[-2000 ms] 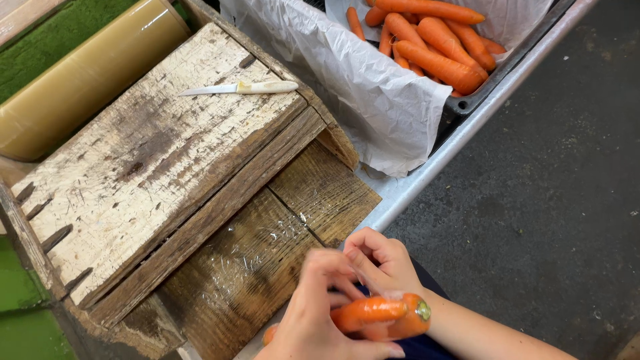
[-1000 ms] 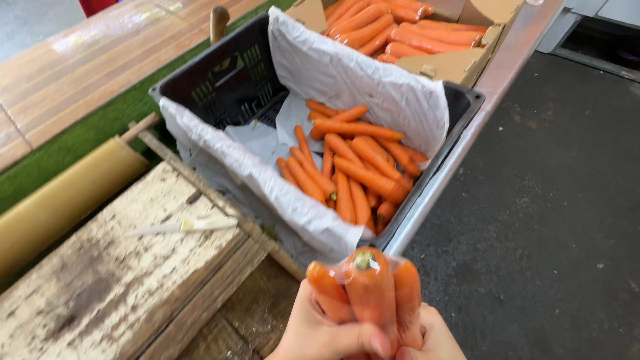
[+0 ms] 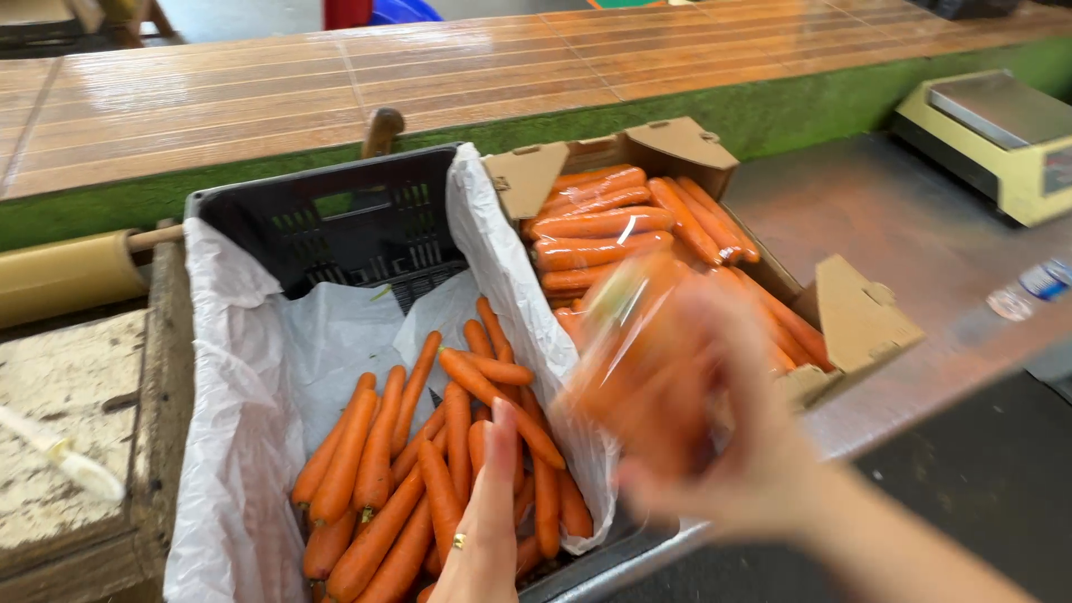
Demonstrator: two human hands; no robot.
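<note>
My right hand [image 3: 745, 427], blurred, grips a plastic-wrapped bundle of carrots [image 3: 649, 368] above the near side of a cardboard box [image 3: 863, 314]. Inside that box lie several wrapped carrot packs [image 3: 603, 226]. My left hand [image 3: 481, 536], with a ring on one finger, is raised over the near part of a black plastic crate [image 3: 335, 209]; it holds nothing that shows, and part of it is cut off by the lower edge. Loose carrots [image 3: 377, 469] rest in the crate on white paper lining [image 3: 335, 352].
At left are a worn wooden board [image 3: 67, 360], a white-handled knife [image 3: 75, 461] and a roll of film [image 3: 67, 276]. A wooden handle [image 3: 383, 132] rises behind the crate. A scale [image 3: 997, 134] and a plastic bottle [image 3: 1030, 289] stand at right, below a tiled ledge [image 3: 469, 67].
The carrot bundle, between both hands one second ago, is now in my right hand near the cardboard box. My left hand has come off it. The view has swung toward the crate and box.
</note>
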